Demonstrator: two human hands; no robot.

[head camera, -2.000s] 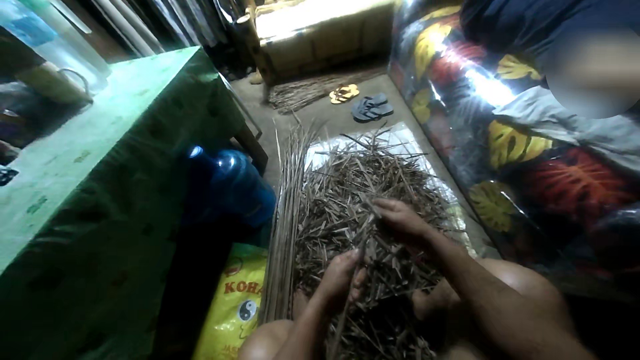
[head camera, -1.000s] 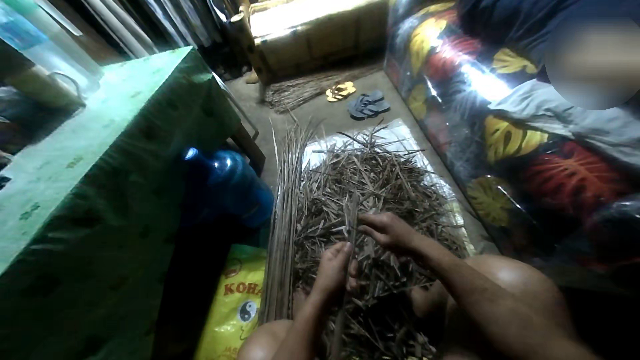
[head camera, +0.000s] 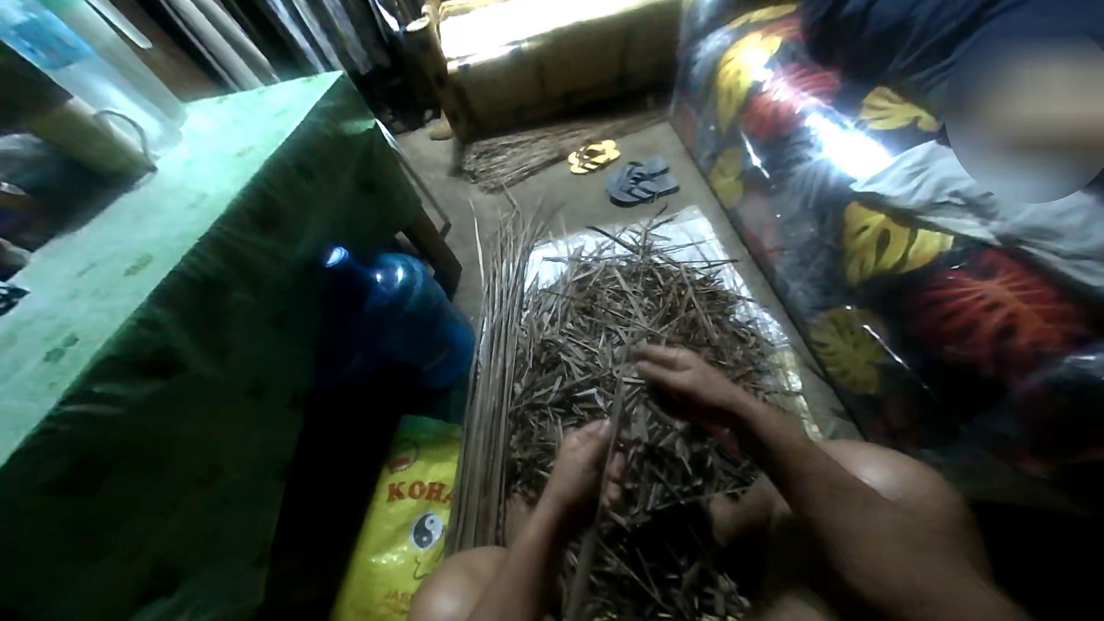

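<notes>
My left hand point(head camera: 586, 466) is closed around a long, thin dried leaf strip point(head camera: 614, 423), which runs from below the hand up toward my right hand point(head camera: 681, 379). The fingertips of my right hand pinch at the strip's upper part. Both hands are over a loose heap of short brown dried leaf pieces point(head camera: 638, 302), spread on a pale sheet point(head camera: 703, 228) on the floor. Long dried stalks point(head camera: 492, 388) lie in a bundle along the heap's left side.
A green-covered table point(head camera: 198, 233) stands at left, with a blue water jug point(head camera: 414, 310) and a yellow printed sack point(head camera: 401, 526) beside it. Slippers point(head camera: 641, 181) and more stalks point(head camera: 526, 155) lie ahead. A plastic-covered leaf-patterned seat point(head camera: 897, 241) and a partly visible person are at right.
My hands, together at the strip two seconds ago, have shifted slightly to the left. The strip now stands more upright in view between them.
</notes>
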